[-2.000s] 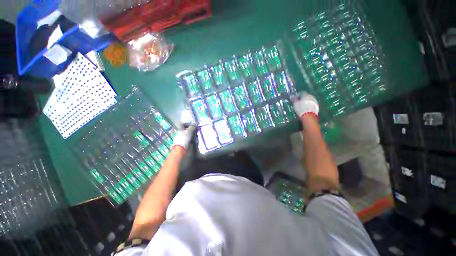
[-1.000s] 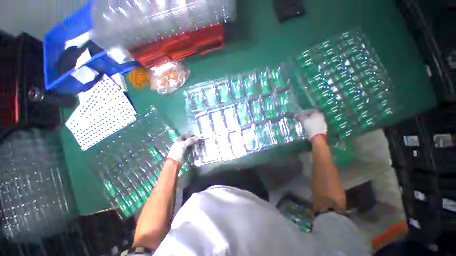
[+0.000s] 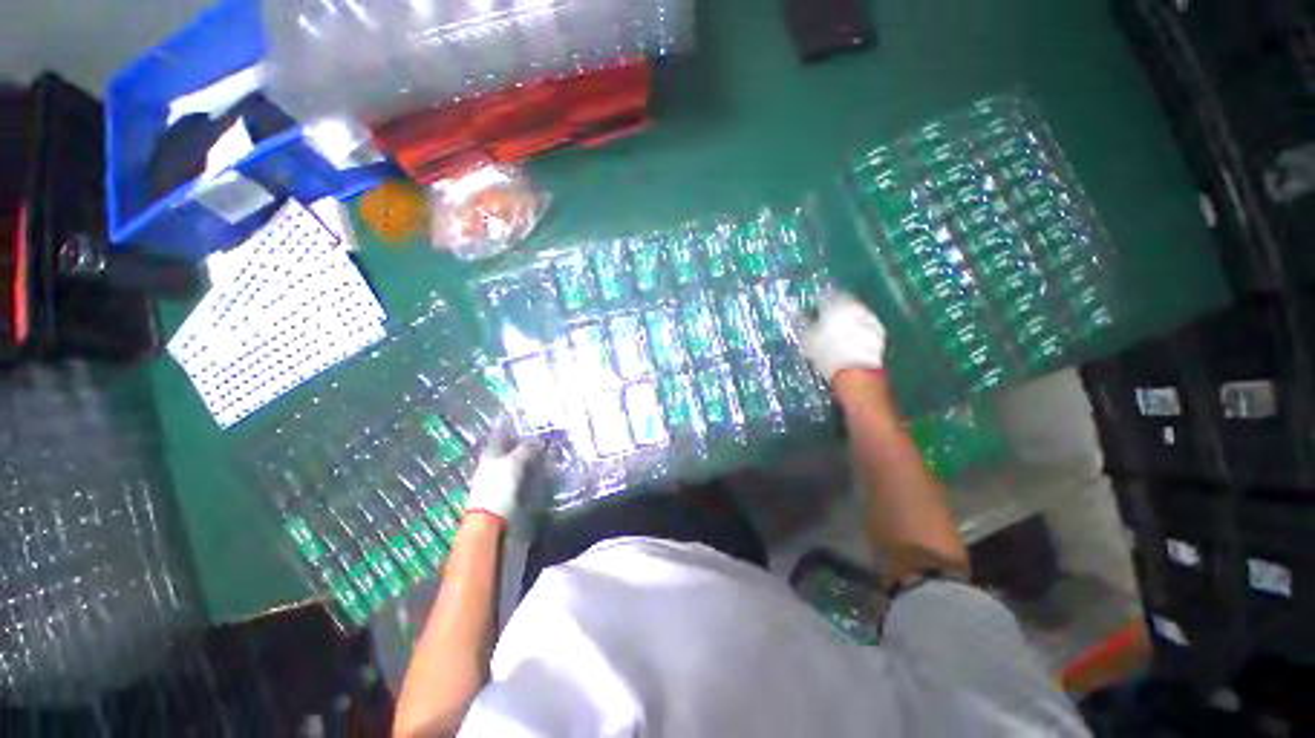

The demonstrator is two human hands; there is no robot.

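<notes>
A clear blister tray point(image 3: 656, 346) with rows of green circuit boards lies in front of me, with strong glare on its left part. My left hand point(image 3: 501, 473), in a white glove, is at its lower left corner; the fingers are blurred and their hold is unclear. My right hand point(image 3: 845, 340), gloved, is at the tray's right edge, fingertips on or over it; a grip cannot be told. A partly filled tray point(image 3: 368, 476) lies at the left, its right side by the middle tray. Another tray point(image 3: 995, 238) full of boards lies at the right.
A blue bin point(image 3: 188, 137), white dotted sheets point(image 3: 277, 320), an orange item point(image 3: 391, 211) and a clear bag point(image 3: 488, 214) are at back left. Cloudy trays point(image 3: 476, 51) lie on a red pile point(image 3: 519, 133). Grey-clear trays point(image 3: 87, 519) are at far left. Black crates point(image 3: 1197, 433) stand right.
The middle tray has shifted left, closer to the left tray and over its edge. Both hands have moved left with it. The camera view has also shifted.
</notes>
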